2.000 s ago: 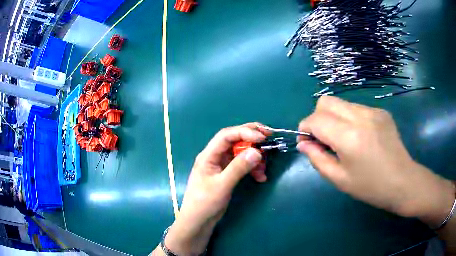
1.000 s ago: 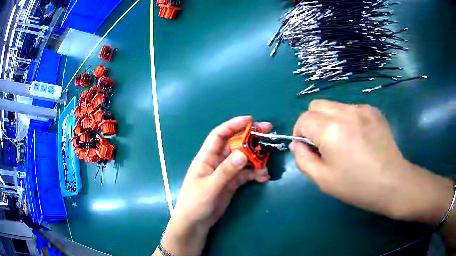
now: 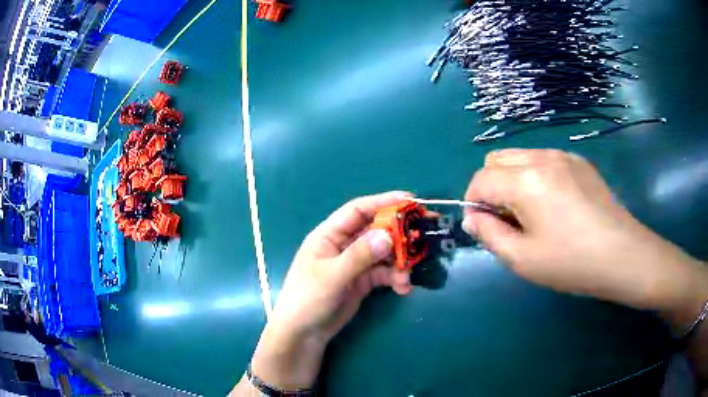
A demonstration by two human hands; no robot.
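My left hand (image 3: 338, 267) holds an orange connector housing (image 3: 401, 231) between thumb and fingers, near the middle of the view. Its dark core and two flat silver lugs with round holes (image 3: 445, 233) point right. My right hand (image 3: 555, 229) pinches a thin wire (image 3: 442, 202) whose pale end reaches left to the upper edge of the housing. Whether the wire's tip is inside the housing cannot be told. The rest of the wire is hidden in my right fingers.
A wire pile (image 3: 543, 58) lies at the upper right. Wired connectors (image 3: 147, 174) are heaped at the left, beside a light-blue tray (image 3: 96, 233) and deep-blue bins (image 3: 68, 260). More orange connectors (image 3: 272, 9) sit at the top edge. Yellow lines cross the green table (image 3: 341, 101).
My left hand has turned the housing, so both lugs now show. The wire in my right hand still meets the housing's upper side. The camera view has shifted slightly.
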